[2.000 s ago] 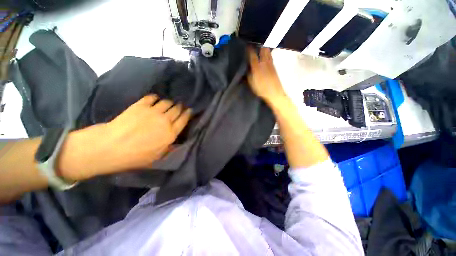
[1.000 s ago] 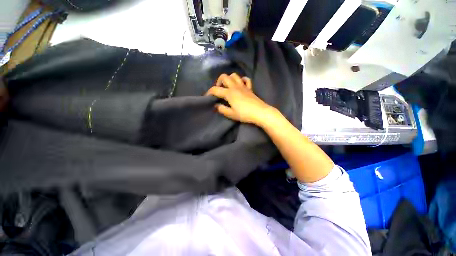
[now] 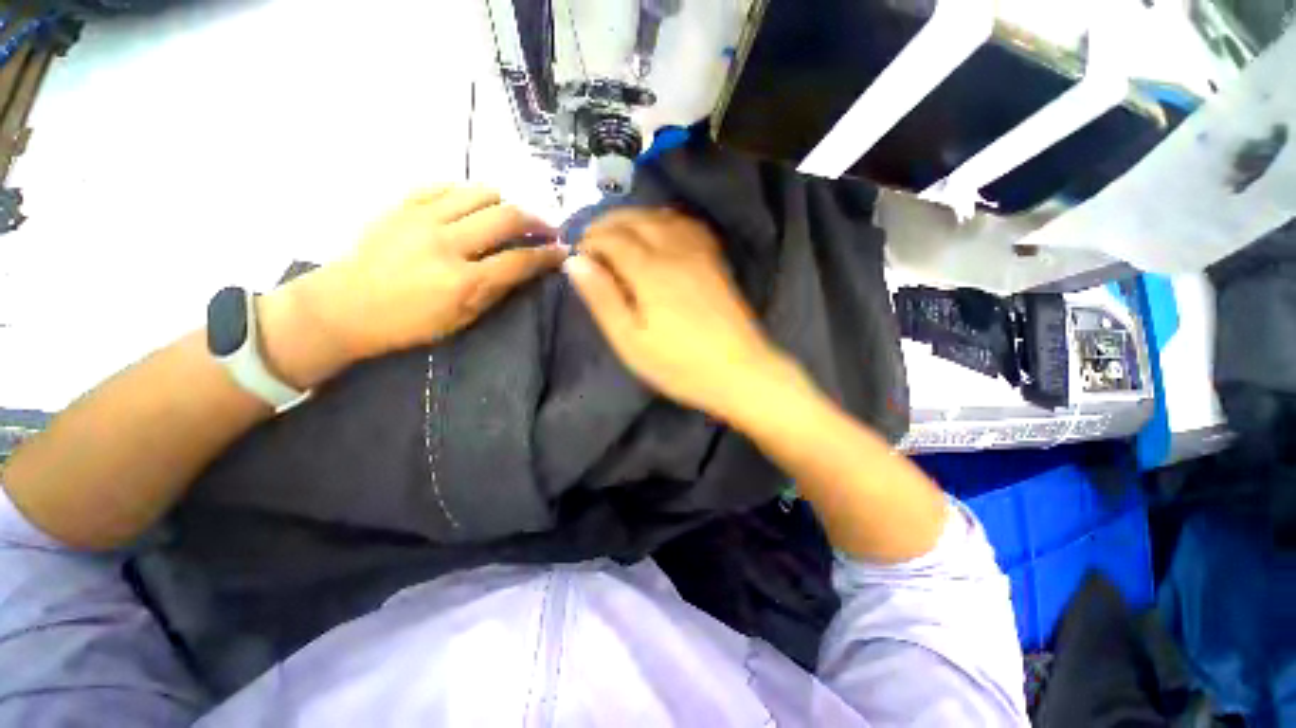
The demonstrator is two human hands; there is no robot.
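A charcoal-black garment panel (image 3: 483, 413) lies bunched over the table edge and my lap, with a pale dashed topstitched seam (image 3: 429, 427) on it. My left hand (image 3: 434, 270) holds the cloth's far edge, fingertips pinched close to the needle area. My right hand (image 3: 675, 313) lies on the cloth to the right, thumb and fingers gripping the same edge; it is slightly blurred. The fingertips of both hands nearly meet just below the sewing machine head (image 3: 576, 100). The black tension spring (image 3: 613, 135) and its pale knob are just beyond. The needle itself is hard to make out.
A black strip bundle (image 3: 959, 327) and a control box (image 3: 1106, 356) lie right of the cloth. A numbered ruler strip (image 3: 1023, 431) runs along the table's front edge. A blue crate (image 3: 1059, 533) stands below at right, with dark cloth (image 3: 1109, 654) in front of it.
The cloth spread at left has been pulled in toward my lap and the needle. My left hand has come back into view beside the needle area. My right hand has closed in beside it.
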